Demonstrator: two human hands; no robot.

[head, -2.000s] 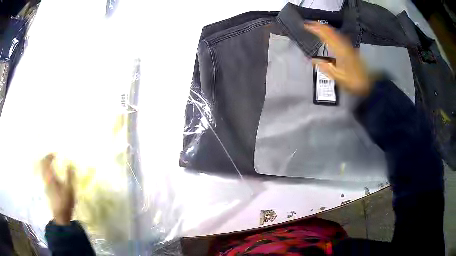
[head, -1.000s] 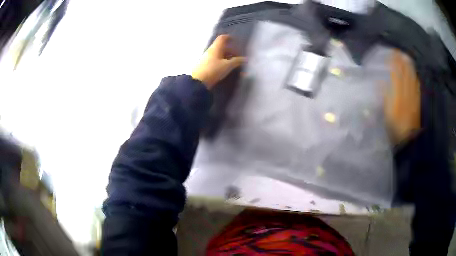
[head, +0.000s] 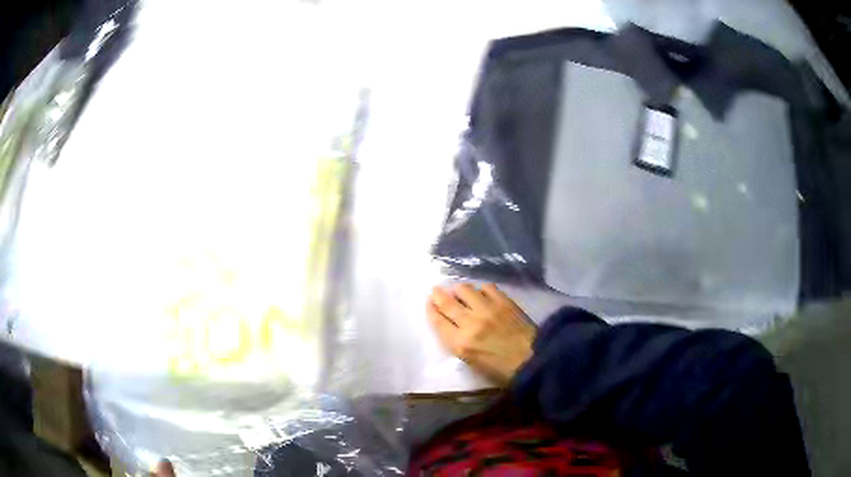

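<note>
A folded dark denim jacket lies with its collar away from me. A pale grey paper sheet lies on its front, with faint button dots showing. A barcode hang tag lies over the sheet below the collar. Clear plastic glints over the jacket's lower left corner. My right hand is just below that corner, fingers curled on the white table; whether it pinches plastic is unclear. Only a fingertip of my left hand shows at the bottom edge, beside the glaring clear polybags with yellow print.
The white table has its near edge below my right hand. Dark shapes under shiny plastic lie at the far left. Dark cloth is at the right edge. Red and black patterned cloth is at the bottom.
My left hand has left the jacket's left side and dropped to the bottom left edge. My right hand has moved from the jacket's right side to below its lower left corner. The view has shifted.
</note>
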